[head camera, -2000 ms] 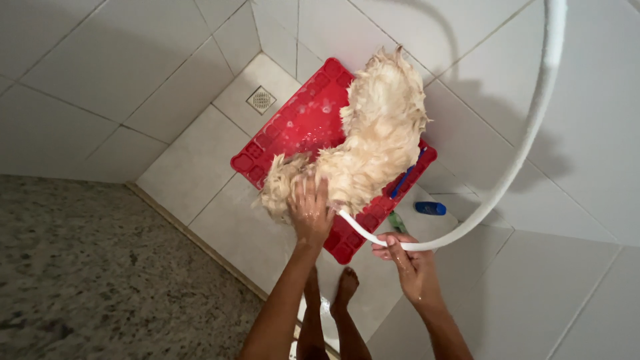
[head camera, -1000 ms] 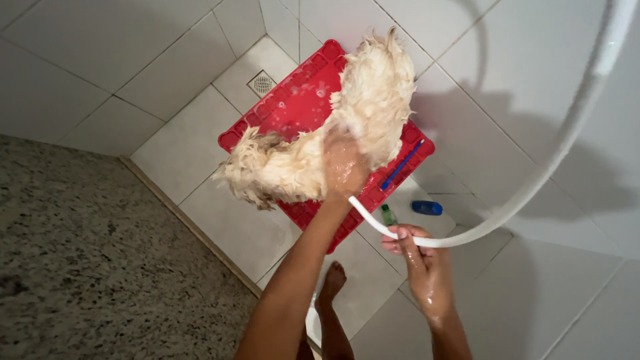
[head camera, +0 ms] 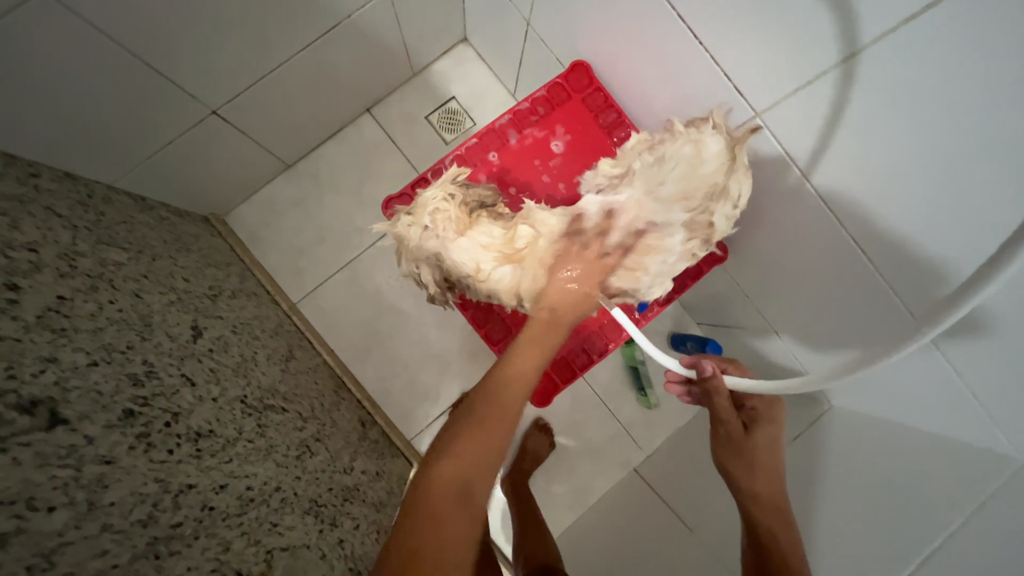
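A wet, cream-coloured long-haired dog (head camera: 672, 200) stands on a red plastic platform (head camera: 552, 152), its head toward the left edge. My left hand (head camera: 580, 268) lies on the dog's side, fingers spread in the fur and blurred. My right hand (head camera: 732, 396) grips a white hose (head camera: 652, 348) between thumb and fingers. Water comes from the hose's end, close beside my left wrist. The rest of the hose curves up to the right edge of the view. Under the dog's belly the legs are hidden.
A green bottle (head camera: 640, 376) and a blue bottle (head camera: 694, 345) lie on the tiled floor by the platform. A square floor drain (head camera: 450, 120) is near the far corner. Tiled walls stand at the right and top left, and a speckled stone surface (head camera: 160, 360) fills the lower left.
My left hand has moved from near the dog's head to its side. The dog's head has shifted left over the platform's edge. My right hand still holds the hose.
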